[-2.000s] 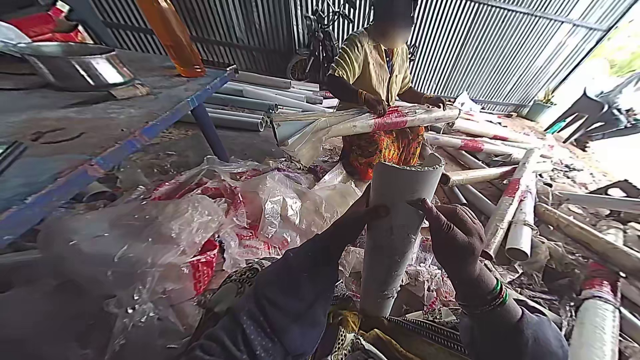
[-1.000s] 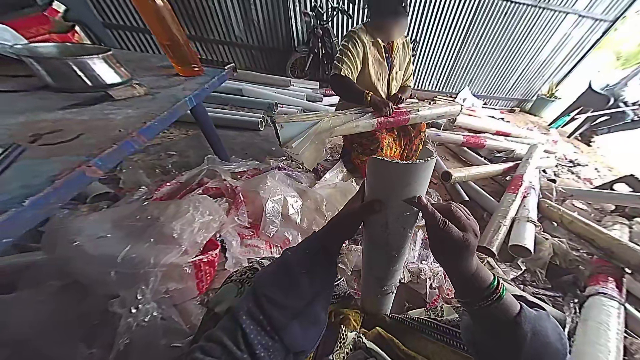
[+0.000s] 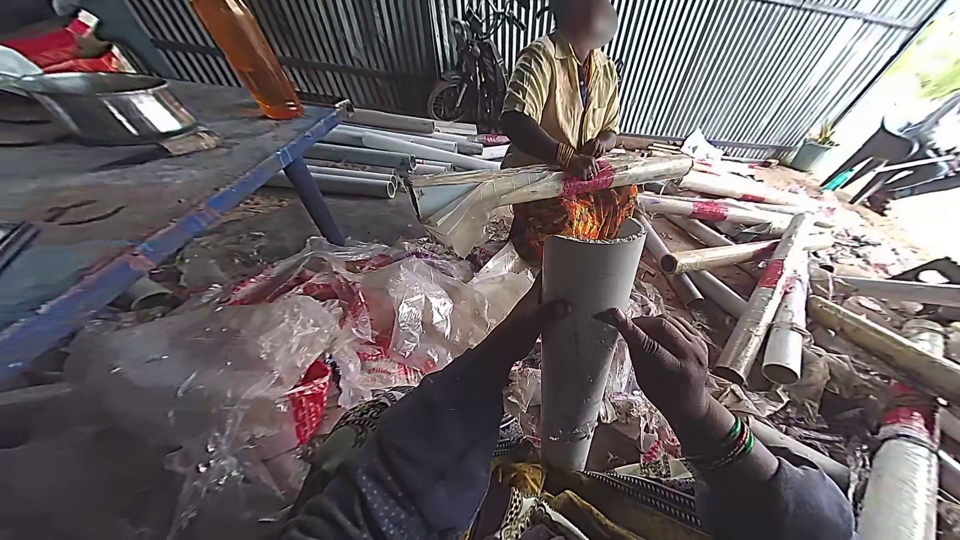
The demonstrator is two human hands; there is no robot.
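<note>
A grey-white plastic pipe (image 3: 589, 337) stands nearly upright in front of me, its rough-edged open end on top and its lower end at the patterned cloth over my lap. My left hand (image 3: 541, 311) grips the pipe's left side, the thumb across its front and the other fingers hidden behind it. At the right, my right hand (image 3: 664, 352) has its fingers curled, with thumb and fingertips at the pipe's surface; whether anything small is pinched there cannot be told. Green and red bangles circle that wrist.
Crumpled clear and red plastic wrap (image 3: 420, 315) lies to the left, below a blue-edged table (image 3: 217, 214) bearing a steel pot (image 3: 112, 109). Ahead, a co-worker (image 3: 562, 90) holds a film-wrapped bundle of pipes (image 3: 517, 184). More pipes (image 3: 769, 292) lie to the right and behind.
Over the two seconds the pipe in my left hand has come more upright, and its open top shows less. The co-worker's hands, wider apart at first, are now close together on the bundle.
</note>
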